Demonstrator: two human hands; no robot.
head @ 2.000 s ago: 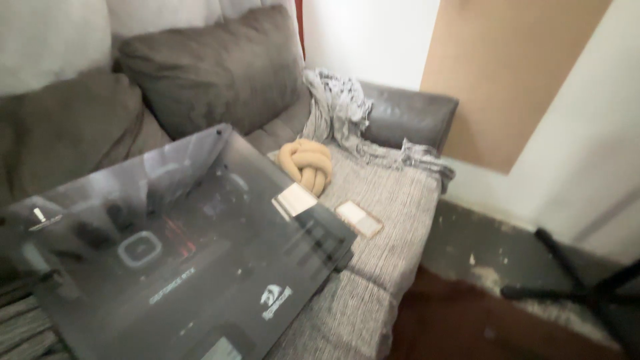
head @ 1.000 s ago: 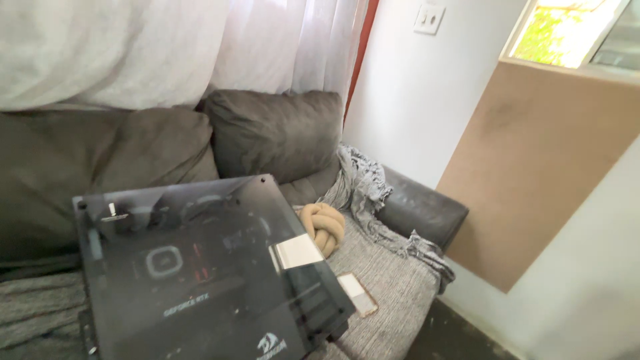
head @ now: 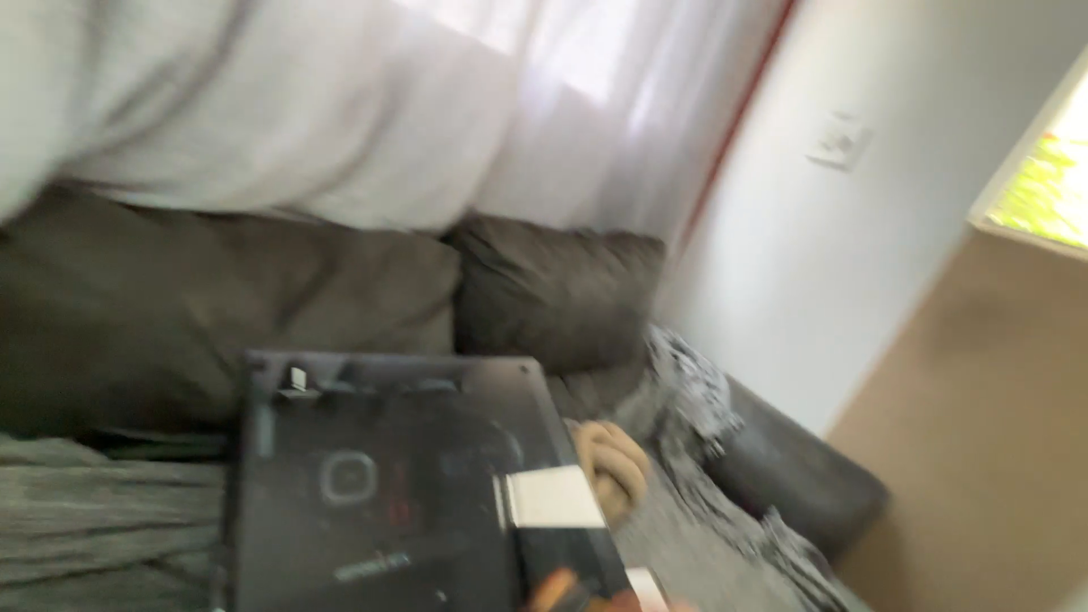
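Note:
A computer case (head: 408,442) with a dark see-through side panel lies on the sofa, its panel facing up. Parts inside show faintly through it, and a pale rectangular patch (head: 557,497) shows at its right side. What looks like my right hand (head: 625,602) just enters at the bottom edge, blurred and mostly cut off. Beside its fingers is an orange-and-black object (head: 561,588), perhaps a tool handle; the blur hides whether it is gripped. A white flat object (head: 646,588) is partly visible right of the case. My left hand is out of view.
Dark cushions (head: 561,289) line the sofa back below a white curtain (head: 340,110). A tan knotted cushion (head: 614,467) sits right of the case. A grey fringed throw (head: 697,391) hangs by the leather armrest (head: 790,467). A wall plate (head: 840,140) and window edge (head: 1041,187) are at right.
The view has swung up and left. Fingers and an orange-and-black object have come in at the bottom edge; neither earlier frame shows them. The case still lies on the sofa.

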